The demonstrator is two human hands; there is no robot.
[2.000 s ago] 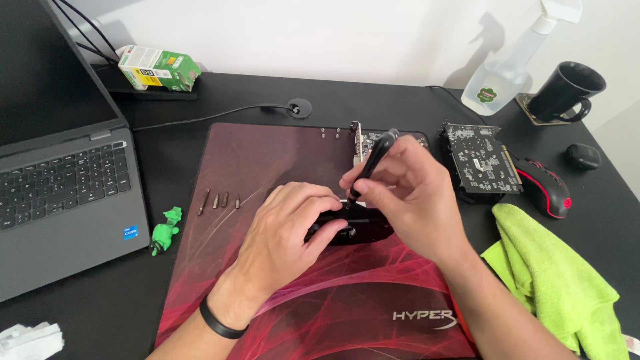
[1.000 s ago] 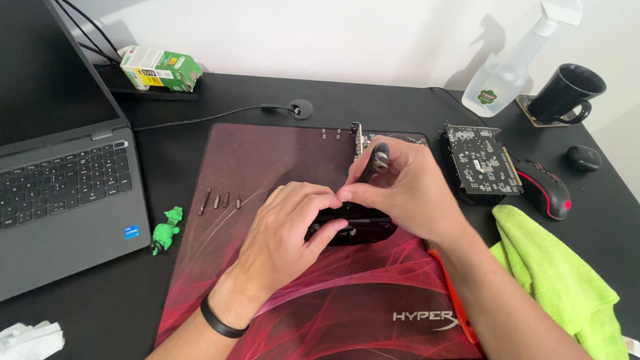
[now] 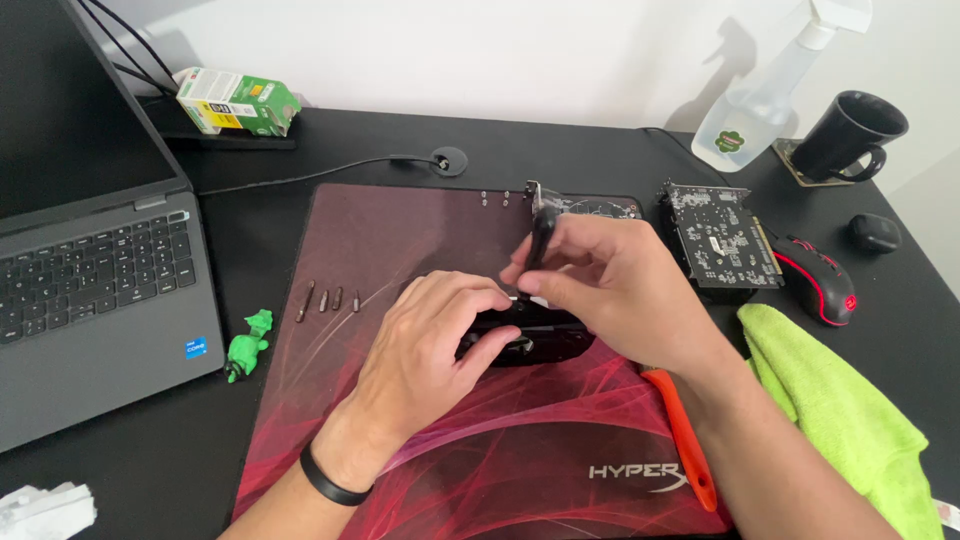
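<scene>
My left hand (image 3: 439,349) grips the left end of a glossy black plastic housing (image 3: 551,341), thumb on its near face and fingers along its top edge. The housing rests on a red and black mouse pad (image 3: 420,247). In my right hand (image 3: 615,285) is a black screwdriver (image 3: 541,236), held nearly upright between thumb and fingers over the housing's upper edge; its tip is hidden. Behind that hand a circuit board with a metal bracket (image 3: 596,206) lies partly covered. Several screwdriver bits (image 3: 324,300) and small screws (image 3: 495,199) lie on the pad.
Left stands a laptop (image 3: 105,300), with a green figurine (image 3: 247,349) beside it. Rightward are another graphics card (image 3: 720,236), a mouse (image 3: 817,281), a black mug (image 3: 851,135), a spray bottle (image 3: 750,112) and a green cloth (image 3: 832,420). An orange-handled tool (image 3: 682,439) lies under my right forearm.
The screwdriver's handle has changed its tilt in my right hand, and that hand's fingers have shifted around it. My left hand has stayed on the black housing.
</scene>
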